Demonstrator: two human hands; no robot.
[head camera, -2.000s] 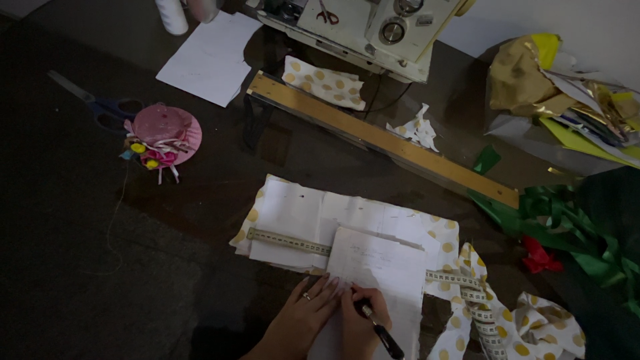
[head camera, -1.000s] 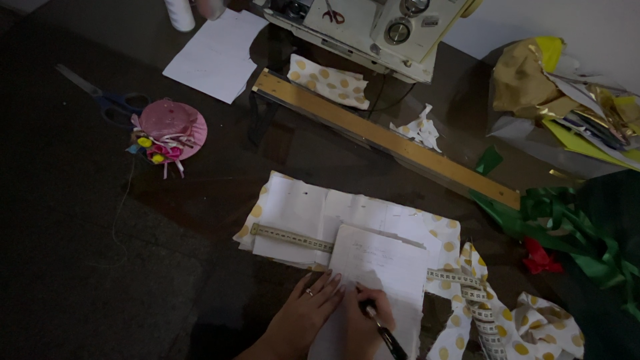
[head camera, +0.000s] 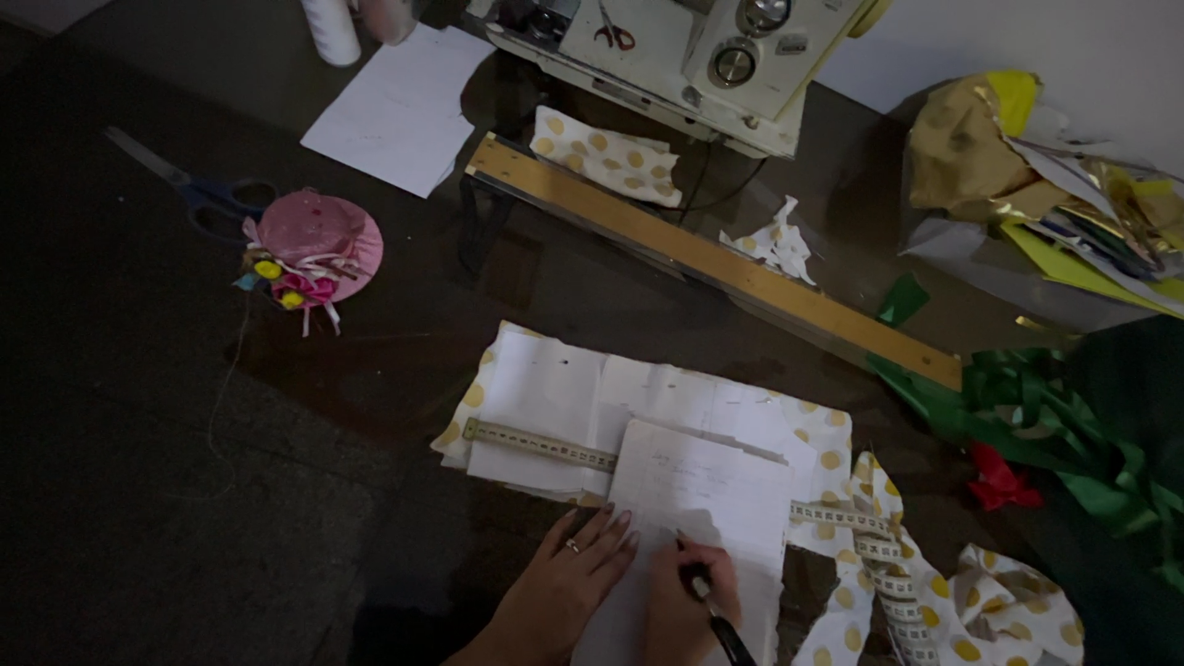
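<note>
My right hand grips a black pen, its tip on a notepad that bears faint handwriting. My left hand, a ring on one finger, lies flat with its fingertips on the pad's left edge. Beneath the pad, white paper pattern pieces lie on yellow-dotted white fabric. A tape measure crosses them, passes under the pad and curls down at the right over loose dotted fabric.
Beyond lie a long wooden strip, dotted scraps and a sewing machine. At left are blue-handled scissors, a pink hat-shaped pincushion and white paper. Green ribbon, a red piece and a filled plastic bag sit right.
My right hand has shifted slightly on the notepad with the pen still in it. My left hand stays at the pad's left edge.
</note>
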